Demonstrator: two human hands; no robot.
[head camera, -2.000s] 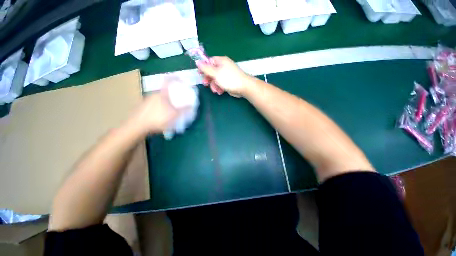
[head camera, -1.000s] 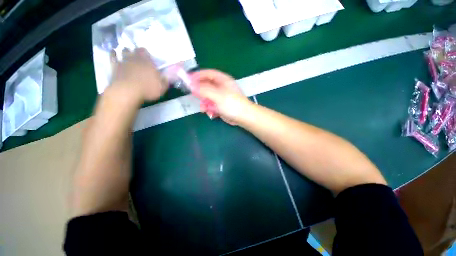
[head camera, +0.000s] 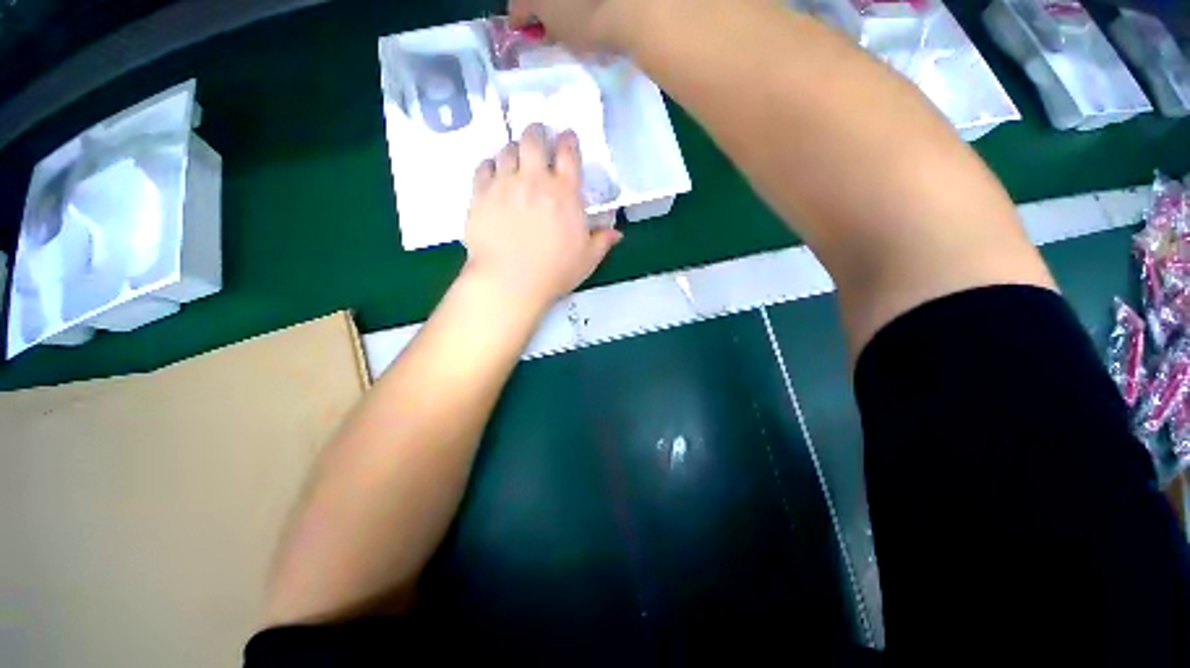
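Note:
A white blister tray (head camera: 444, 196) lies on the green belt in front of me. A dark oval item (head camera: 441, 94) sits in its left cup. A white wrapped part (head camera: 555, 111) lies in its middle cup. My left hand (head camera: 529, 209) rests on the near part of that cup with its fingers spread. My right hand (head camera: 574, 20) is at the tray's far edge, partly cut off by the top of the picture. Its fingers are on a pink bagged accessory (head camera: 518, 42) at the top of the tray.
Another tray (head camera: 111, 222) is at left on the green belt (head camera: 300, 170); several more are at upper right. A pale edge rail (head camera: 653, 303) divides belt and bench. A cardboard sheet (head camera: 170, 496) lies at left, a pile of pink bags (head camera: 1161, 326) at right.
My left hand has come down onto the tray, and the white part shows in the middle cup. My right hand has moved up to the tray's far edge with the pink bag.

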